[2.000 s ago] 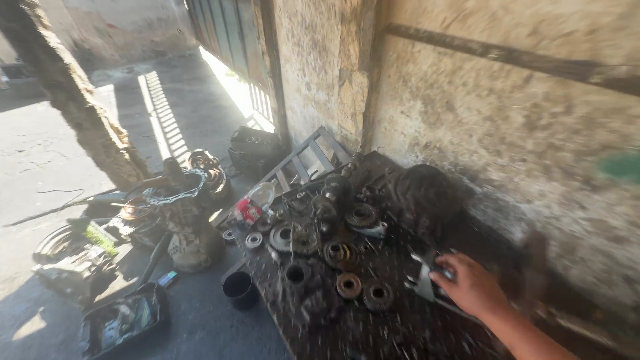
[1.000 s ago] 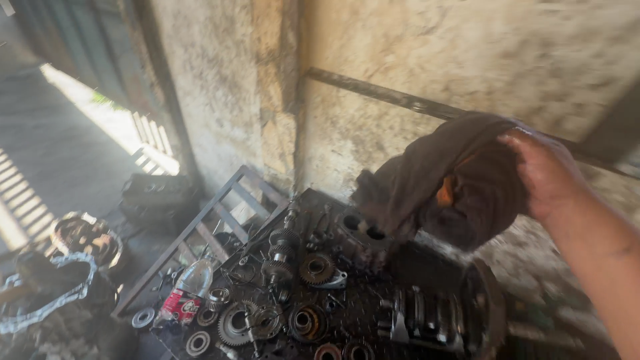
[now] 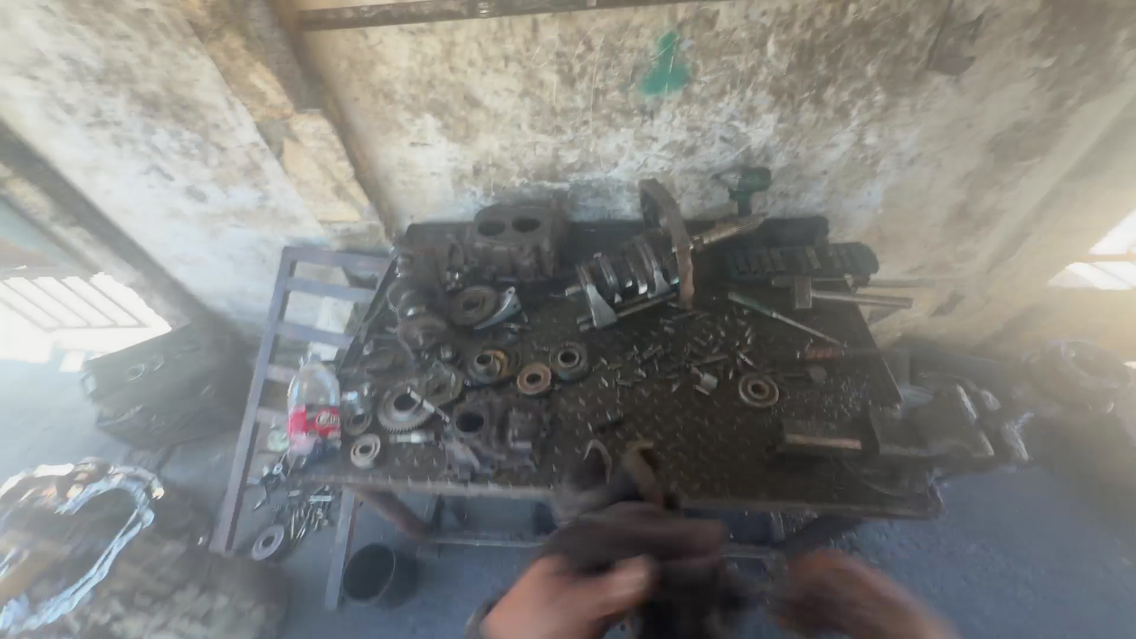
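Observation:
My left hand (image 3: 572,596) grips a dark brown cloth (image 3: 635,537) at the bottom centre, in front of the table's near edge. The bunched cloth hangs over part of a dark object that I cannot make out. My right hand (image 3: 852,596) is blurred at the lower right, close to the cloth; whether it holds anything cannot be told. Beyond them, the dark metal table (image 3: 710,470) bears a crankshaft-like part (image 3: 626,275), a housing with two round holes (image 3: 519,235), gears (image 3: 404,408) and a bearing ring (image 3: 759,389).
Loose bolts (image 3: 657,359) lie across the tabletop, with a hammer (image 3: 834,295) at the right rear. A vise (image 3: 950,426) stands at the right end. On the left are a plastic bottle (image 3: 313,404) and a metal frame (image 3: 266,373); a black bucket (image 3: 380,572) is on the floor.
The cloth, held up near the wall a second ago, is now low in front of the table. Both hands now show. The view has swung right.

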